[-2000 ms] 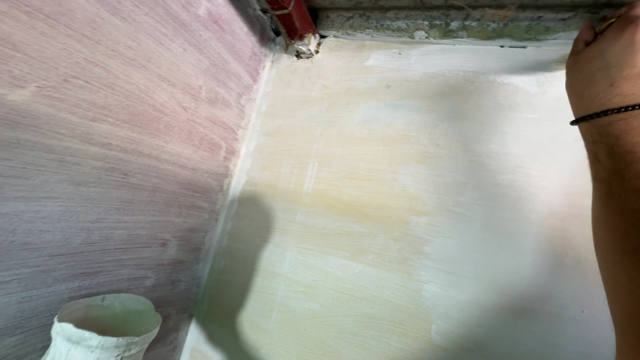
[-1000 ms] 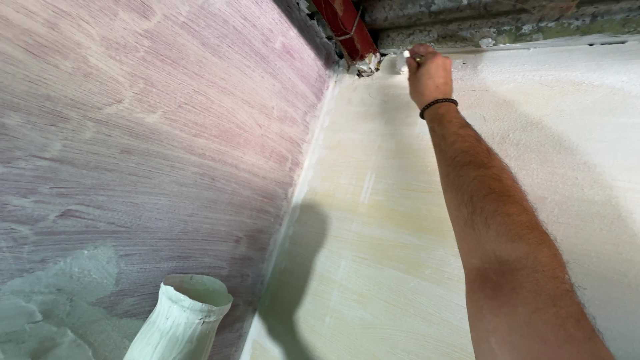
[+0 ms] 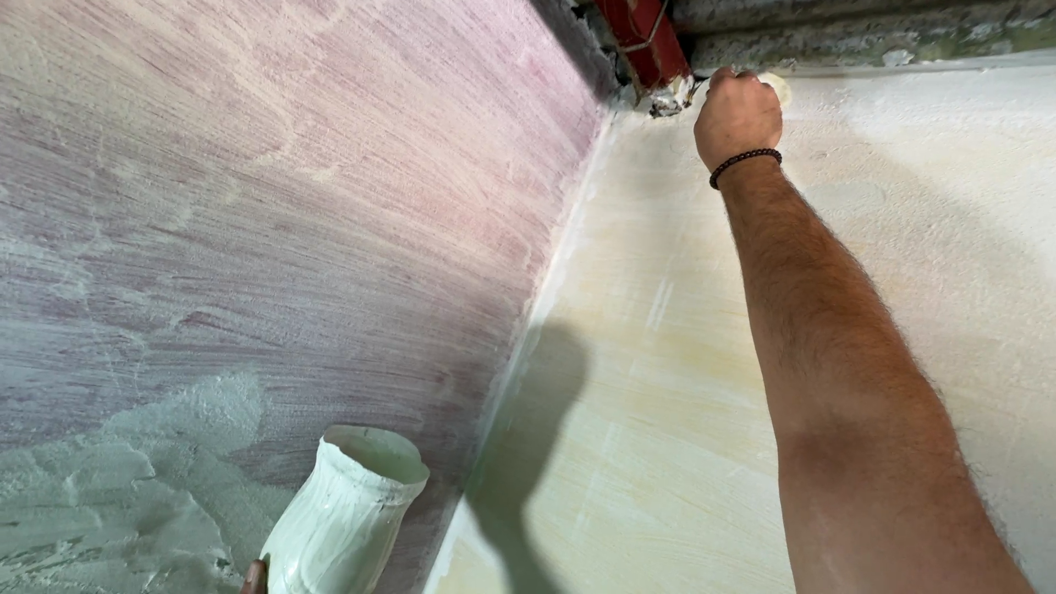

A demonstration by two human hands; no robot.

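Note:
My right hand (image 3: 740, 115), with a dark beaded bracelet at its wrist, is raised against the top of the cream-white wall (image 3: 693, 346). Its fingers are curled around a small pale object (image 3: 777, 89), mostly hidden behind the knuckles, so its kind cannot be told. Just left of the fingers is the lower end of a red metal post (image 3: 648, 45). At the bottom left, a fingertip of my left hand (image 3: 256, 577) rests on the side of a white, paint-coated container (image 3: 342, 516). The container is open at the top and tilted; the rest of that hand is out of frame.
A pinkish-purple streaked wall (image 3: 330, 214) meets the cream wall in a corner, with a white band along the joint. Thick pale coating (image 3: 115, 511) covers its lower left. A rough, stained beam (image 3: 825, 37) runs above the cream wall. Shadows fall across the cream wall.
My right hand has moved left along the top of the cream wall, from far right of the red post to beside it. More of the container shows now. The view has shifted.

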